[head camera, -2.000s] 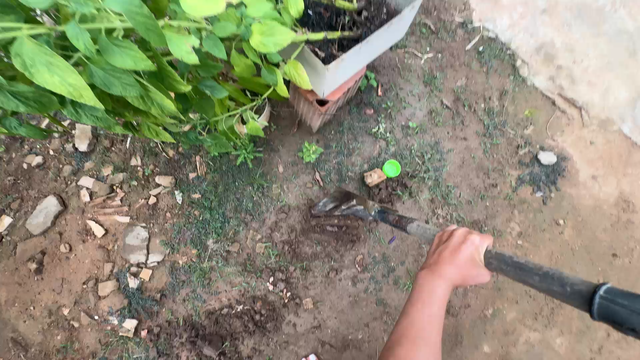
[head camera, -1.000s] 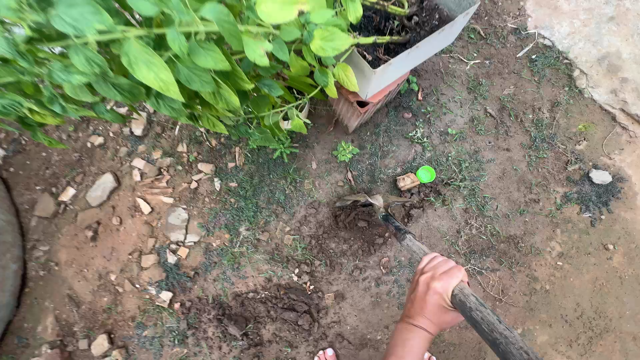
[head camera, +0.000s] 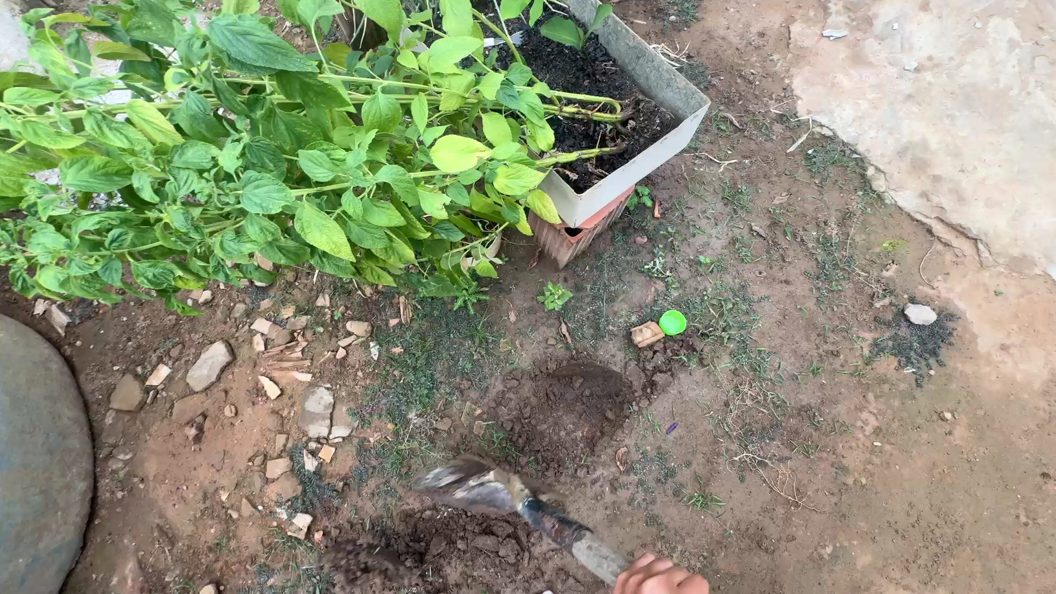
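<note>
One hand, which looks like my right hand (head camera: 660, 576), grips the handle of a digging tool with a metal blade (head camera: 474, 487) at the bottom edge of the view. The blade is blurred and hangs beside a patch of loose dark soil (head camera: 478, 540). Above it lies a shallow dug hole (head camera: 569, 404) in the ground. Near the hole's upper right, a bright green plastic cap (head camera: 673, 322) touches a small tan block (head camera: 647, 334). The other hand is out of view.
A leafy green plant (head camera: 272, 181) leans out of a pale rectangular planter (head camera: 643, 161), which rests on a reddish hollow brick (head camera: 577, 231). Stones and broken tile pieces (head camera: 210, 365) lie at the left, near a large rounded grey object (head camera: 37, 454). A concrete slab (head camera: 949, 107) is at the upper right.
The blade has moved from the hole down and left to the loose soil near the bottom. My right hand has moved down to the frame's edge, still holding the handle.
</note>
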